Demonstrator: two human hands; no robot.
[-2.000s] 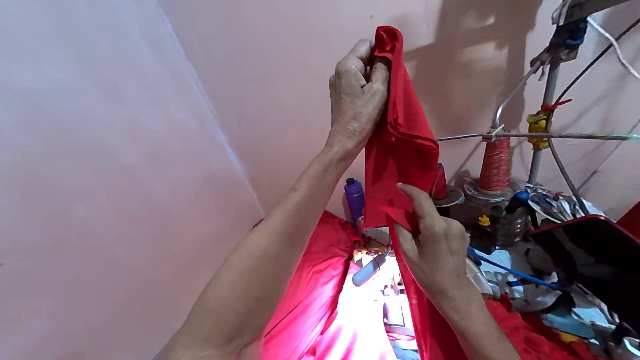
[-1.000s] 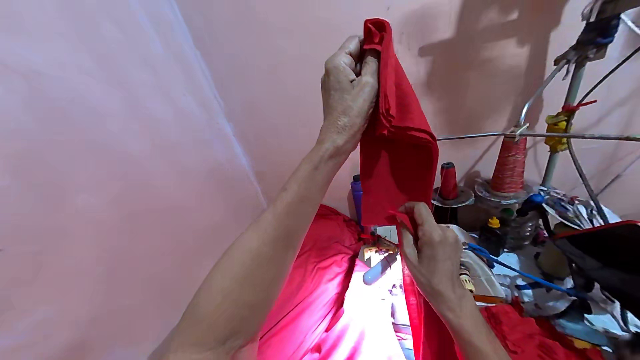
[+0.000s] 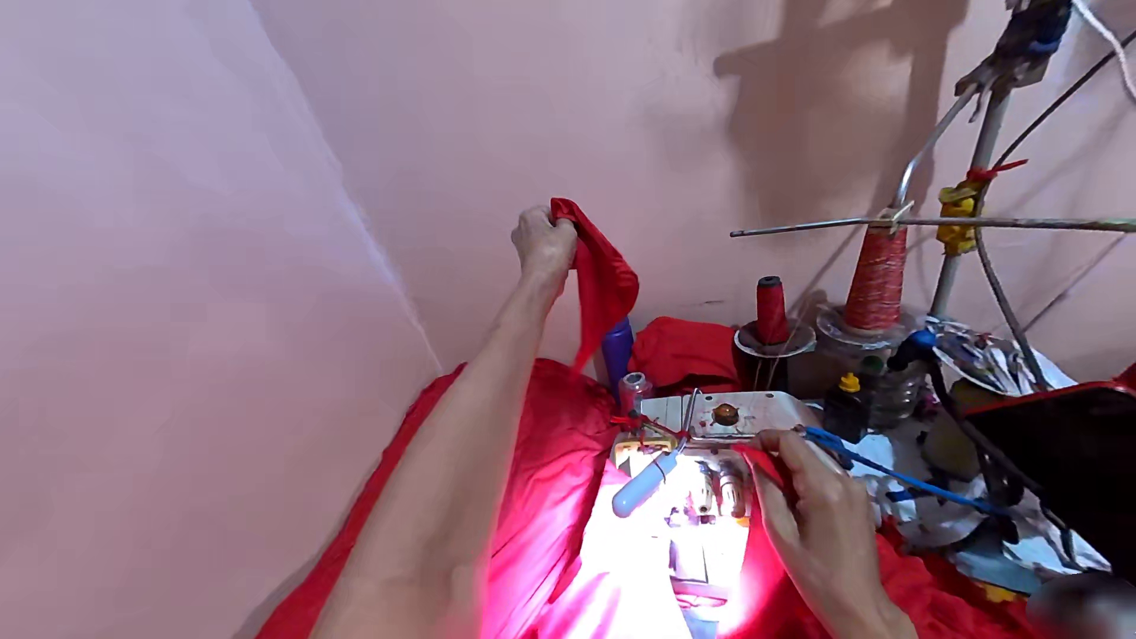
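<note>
My left hand [image 3: 543, 238], with the arm stretched forward, grips the upper end of a folded red fabric piece [image 3: 603, 275] that hangs down near the wall. My right hand [image 3: 821, 510] pinches the edge of another red cloth [image 3: 770, 555], which runs down beside the lit front of a white sewing machine [image 3: 754, 415]. A grey-blue handled lever or tool [image 3: 641, 486] slants across the machine's front, left of my right hand. More red fabric [image 3: 555, 470] lies along the machine's left side, under my left forearm.
A small red thread spool [image 3: 771, 311] and a large red thread cone [image 3: 877, 280] stand behind the machine. A metal rod [image 3: 1003, 223] crosses above them from an upright pole [image 3: 985, 142]. A purple bottle [image 3: 618, 355] stands by the wall; a black bottle with yellow cap [image 3: 846, 410] is at right.
My left hand has moved away from my right hand, taking the folded red piece forward and lower. My right hand now holds a separate red cloth edge, lower beside the machine.
</note>
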